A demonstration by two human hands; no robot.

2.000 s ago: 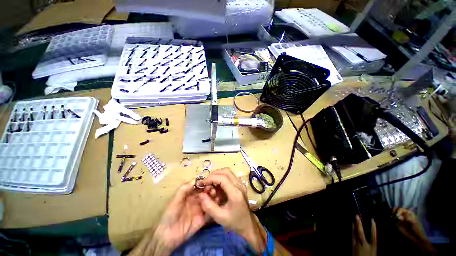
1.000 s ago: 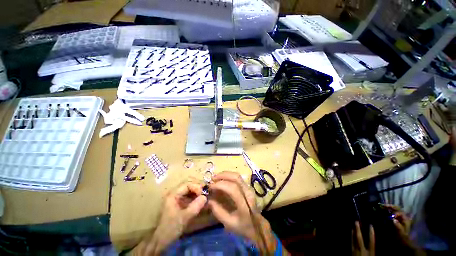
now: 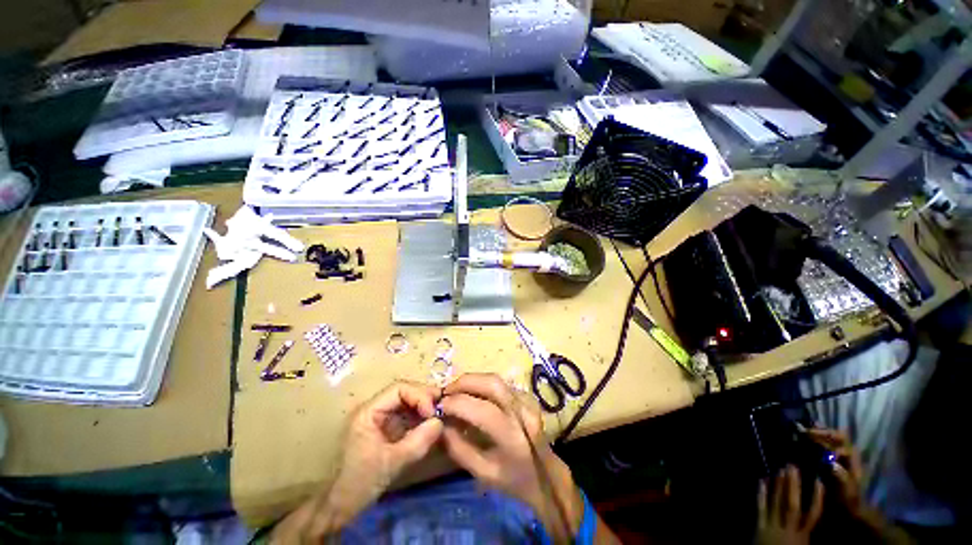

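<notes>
My bare left hand and bare right hand meet at the fingertips near the board's front edge. Between them they pinch a tiny dark piece with a bluish glint. The fingers hide most of it. Small thin metal rings lie on the brown board just beyond my hands. A white sheet with a grid of small squares and a few slim dark sticks lie to the left.
Scissors lie right of my hands. Behind stand a metal fixture, a round tub and a black fan. A soldering station is at right, blister trays at left. Another person's hands show lower right.
My hands have shifted from a cupped hold to a fingertip pinch on the tiny piece. The view has tilted slightly. The other person's hands have moved.
</notes>
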